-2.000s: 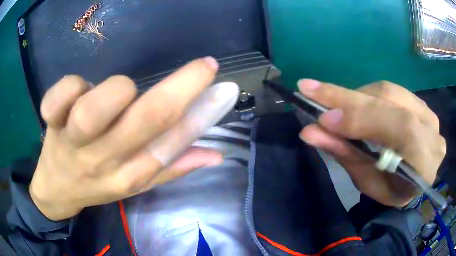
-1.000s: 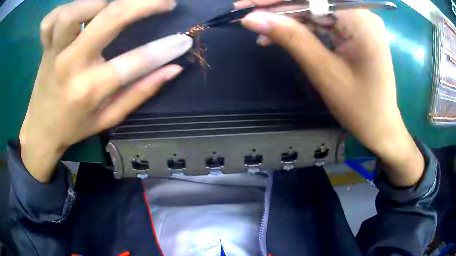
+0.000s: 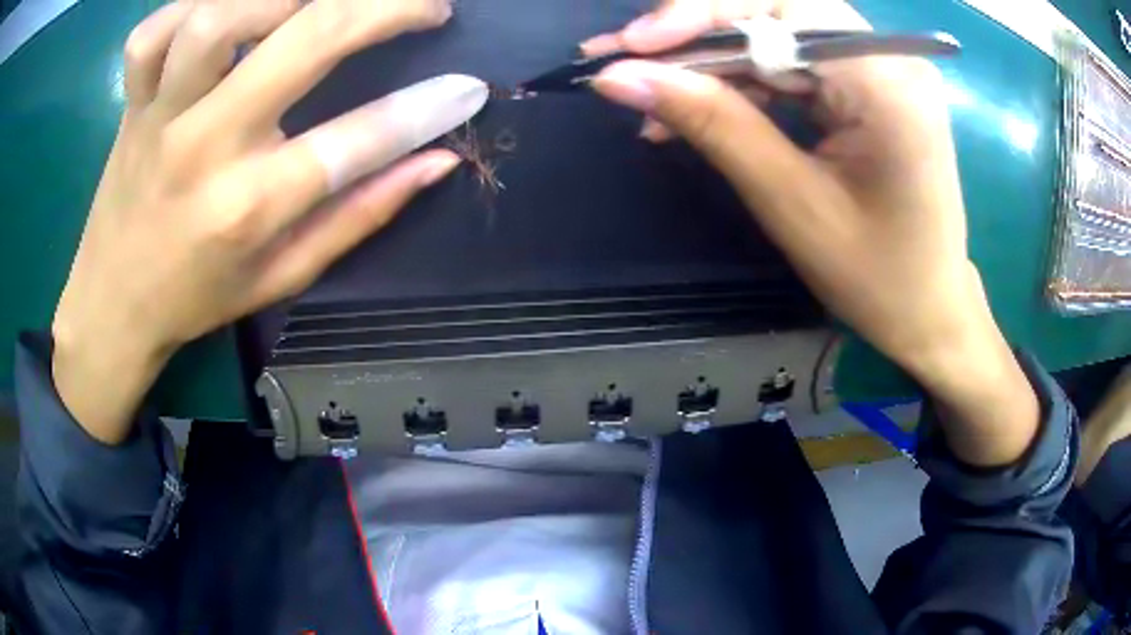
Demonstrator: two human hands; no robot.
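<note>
My right hand (image 3: 856,161) holds dark tweezers (image 3: 819,47) with a whitish band; their tips meet a tiny copper coil (image 3: 515,93) on the black tray (image 3: 620,211). I cannot tell whether the tips grip it. My left hand (image 3: 236,186), fingers spread and holding nothing visible, has its whitish finger cot (image 3: 409,118) at the coil's left. Copper coil leads (image 3: 486,168) trail just below, partly hidden by my fingers. The front fixture bar (image 3: 558,385) lies across the near tray edge, with several dark coil seats (image 3: 610,407) in a row.
Stacked fixture bars (image 3: 546,318) show as pale lines behind the front bar. A clear box or bag with coppery contents (image 3: 1098,186) lies at right on the green bench (image 3: 1011,161). Part of another person's arm (image 3: 1104,428) shows at the right edge.
Both hands have moved from over the fixture bar to the coils on the tray. Since one second ago, less copper shows at the tweezer tips, and the bar sits slightly lower in view.
</note>
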